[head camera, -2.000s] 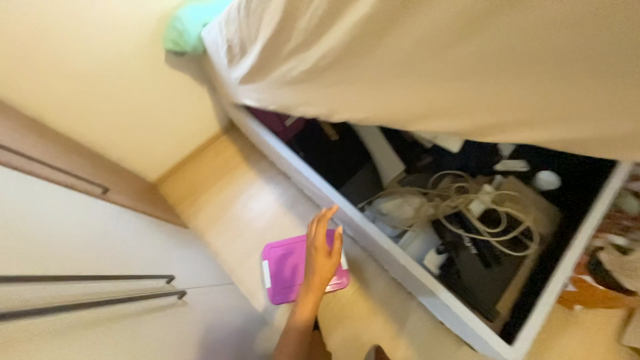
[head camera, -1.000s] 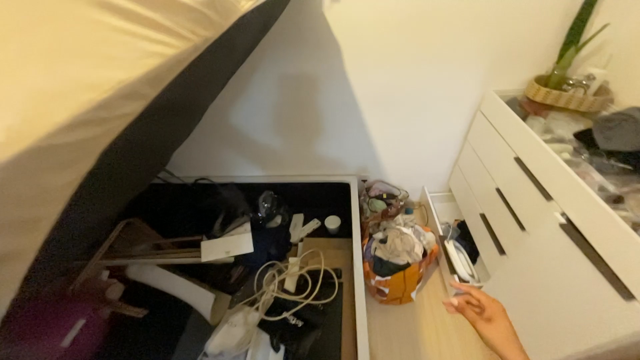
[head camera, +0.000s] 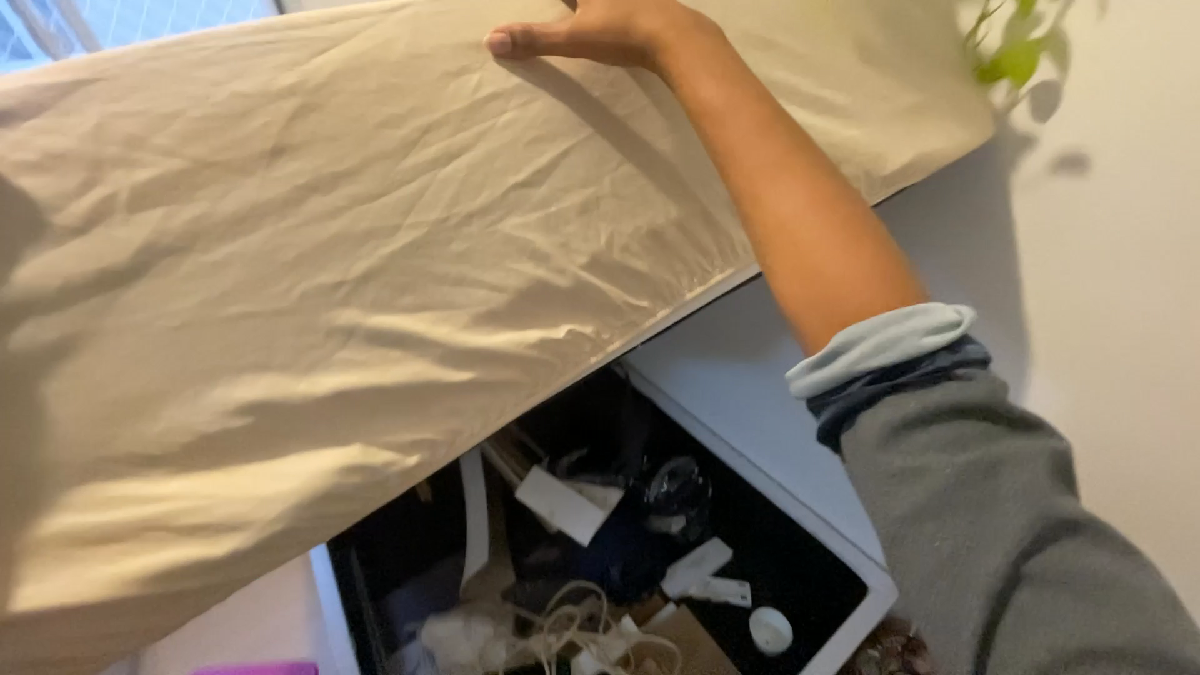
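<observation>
My right hand (head camera: 609, 36) reaches up and lies against the beige fitted sheet (head camera: 375, 244) on a raised mattress, its thumb pointing left and its other fingers cut off by the top edge. Beneath the slanting mattress is an open white-framed storage bed base (head camera: 806, 525) with a black interior. It contains tangled white cables (head camera: 591, 628), a white card or box (head camera: 564, 504), small white pieces (head camera: 698, 570) and a round white lid or cup (head camera: 771, 631). My left hand is not in view.
A purple item (head camera: 258, 668) shows at the bottom edge, left of the base. Near the base's lower right corner lies a partly visible reddish-brown item (head camera: 891, 649). Green plant leaves (head camera: 1017, 58) hang by the wall at upper right, and a window (head camera: 141, 28) is at upper left.
The view has swung considerably. A hand earlier held out over the floor is gone from there; my right hand is now up on the sheet. The mattress hangs lower over the base than one second ago.
</observation>
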